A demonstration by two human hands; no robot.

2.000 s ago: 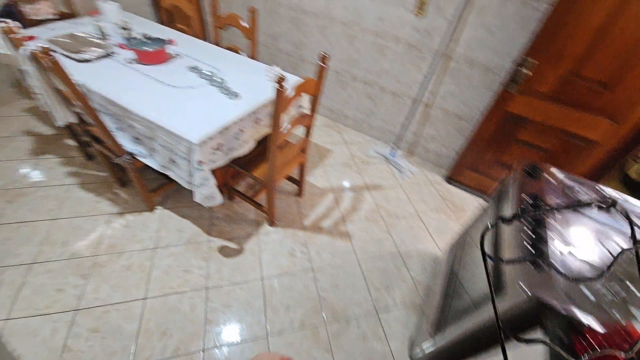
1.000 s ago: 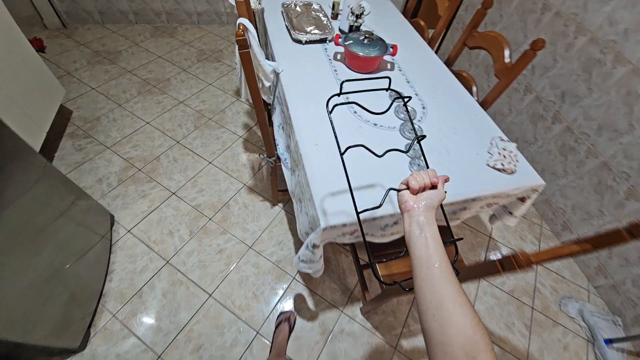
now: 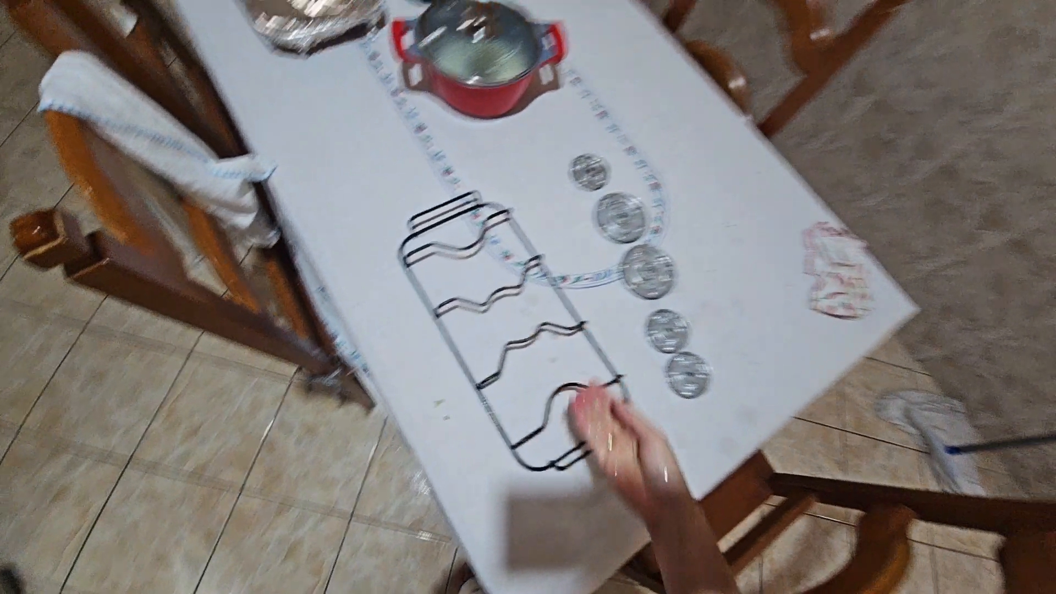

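Observation:
A black wire stove grate [image 3: 511, 338] with wavy crossbars lies on the white tablecloth [image 3: 742, 272]. My right hand [image 3: 619, 445], blurred, is over its near right corner, fingers extended and seemingly not closed on the wire; whether it touches the grate I cannot tell. To the right of the grate, several round silvery discs [image 3: 648, 271] form a curved row. Beyond stands a red pot [image 3: 483, 95] with a glass lid. My left hand is out of view.
A foil-covered tray [image 3: 318, 21] sits at the far left. A patterned cloth [image 3: 837, 272] lies near the right corner. A wooden chair [image 3: 198, 297] with a white towel [image 3: 157, 136] stands at left, another chair [image 3: 874, 528] at lower right. A mop head [image 3: 932, 433] is on the floor.
The grate, gripped in my right fist one second ago, now lies on the table, and the hand has loosened. Two seconds ago the view took in the stove and a door.

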